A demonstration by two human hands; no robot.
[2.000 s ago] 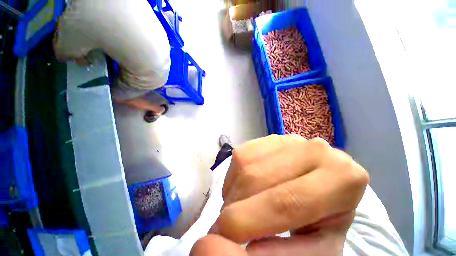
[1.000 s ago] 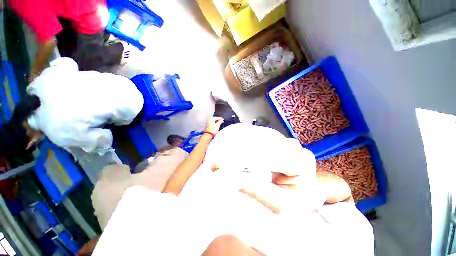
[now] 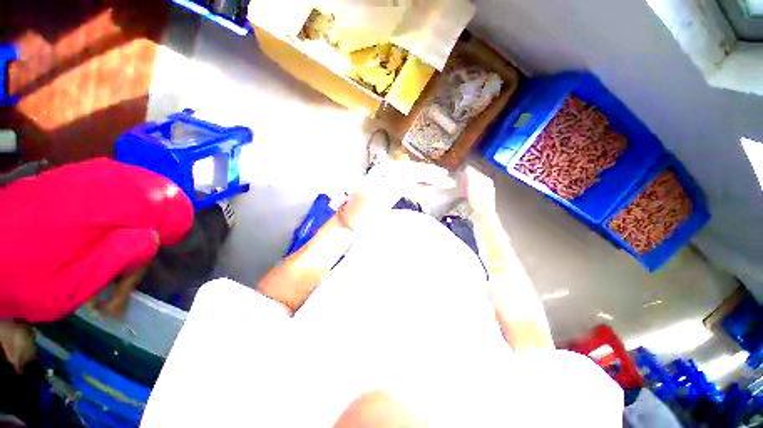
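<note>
My left hand (image 3: 361,206), with a red band at the wrist, is stretched out in front of my white clothing. It is washed out by glare and its fingers are not clear. A pale, flat, blurred thing (image 3: 418,173) lies at or just beyond its fingers; I cannot tell whether the hand holds it. My right hand (image 3: 477,191) is stretched out to the right of it, small and blurred. Its fingers and any hold cannot be made out.
Blue crates of small reddish-brown pieces (image 3: 573,149) stand by the wall at right. A brown box of pale items (image 3: 456,113) and a carton with yellow contents (image 3: 376,67) stand ahead. A blue stool (image 3: 188,150) and a person in red (image 3: 84,234) are at left; a red stool (image 3: 606,351) is lower right.
The view has swung, bringing the carton, person in red and red stool further in. The large close hand from two seconds ago is gone; both arms now reach forward. The person in white is out of view.
</note>
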